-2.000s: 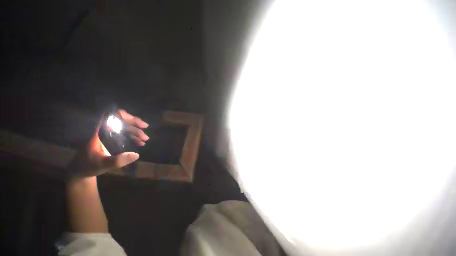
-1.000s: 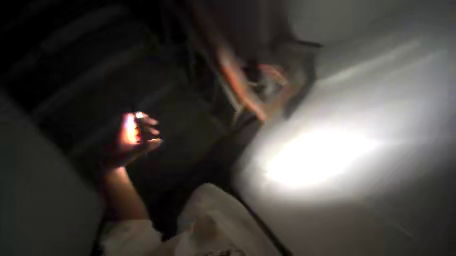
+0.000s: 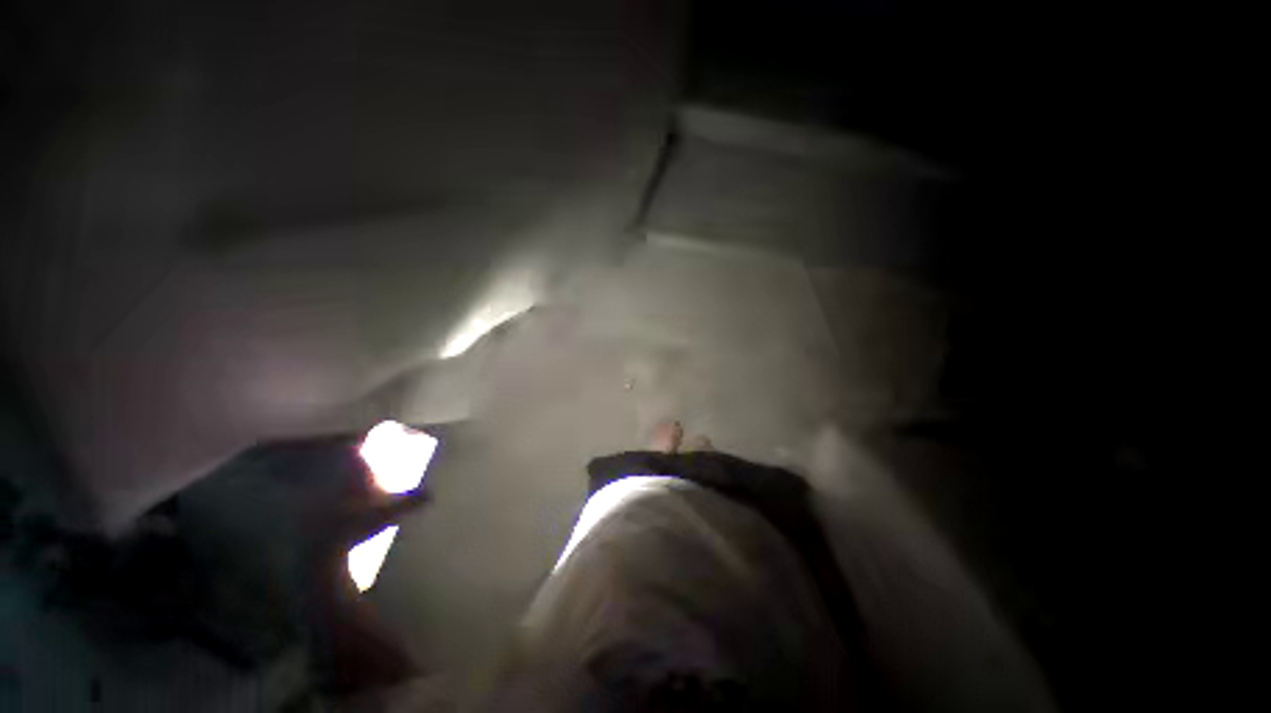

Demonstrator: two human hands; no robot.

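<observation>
My left hand (image 3: 365,513) is at the lower left, dark and blurred. It holds a small light (image 3: 399,457), which shows as a white glare. A second bright patch lies just below it. The fingers and the shape of the light cannot be made out clearly. My right hand is not in view.
The place is dark and blurred. A pale floor (image 3: 530,488) lies ahead, with a low, grey, box-like shape (image 3: 795,188) at the upper right. A large pale surface (image 3: 237,320) is on the left. My white top (image 3: 683,585) and toes (image 3: 669,435) show below.
The view has swung away from the large glare on the right and the wooden frame. My left hand now appears lower and darker, and pale floor shows ahead.
</observation>
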